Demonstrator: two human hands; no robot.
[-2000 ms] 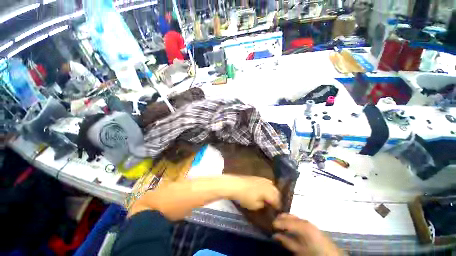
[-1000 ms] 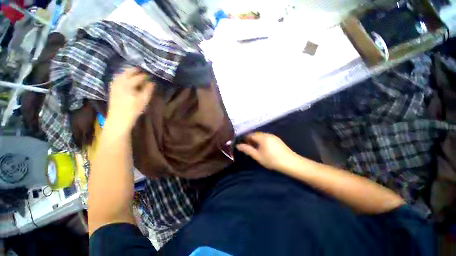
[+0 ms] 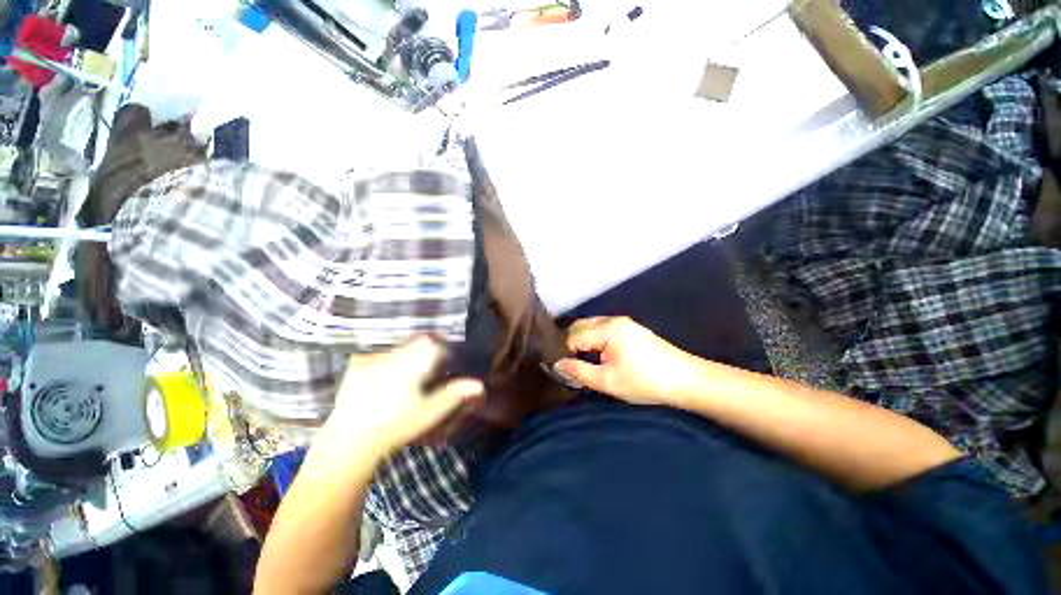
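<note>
The plaid fabric panel [image 3: 314, 262] lies spread on the table left of the needle area, blurred in part. A brown fabric panel [image 3: 507, 262] shows along its right side, with a dark band [image 3: 478, 279] between them. My left hand [image 3: 407, 389] is at the lower edge of the plaid, blurred, with dark cloth at its fingers. My right hand [image 3: 617, 358] pinches the brown cloth's lower right corner near my lap; a small shiny thing shows at its fingertips.
Tweezers [image 3: 547, 81] and a brown square scrap [image 3: 717, 80] lie on the table. A cardboard tray [image 3: 855, 52] stands upper right. Yellow tape roll [image 3: 177, 409] is beside a grey motor-like unit [image 3: 87, 395]. More plaid cloth [image 3: 931, 291] is heaped at right, below the table edge.
The plaid has been spread over most of the brown panel. My left hand has moved down and right, nearer my right hand. My right hand has stayed near the brown corner.
</note>
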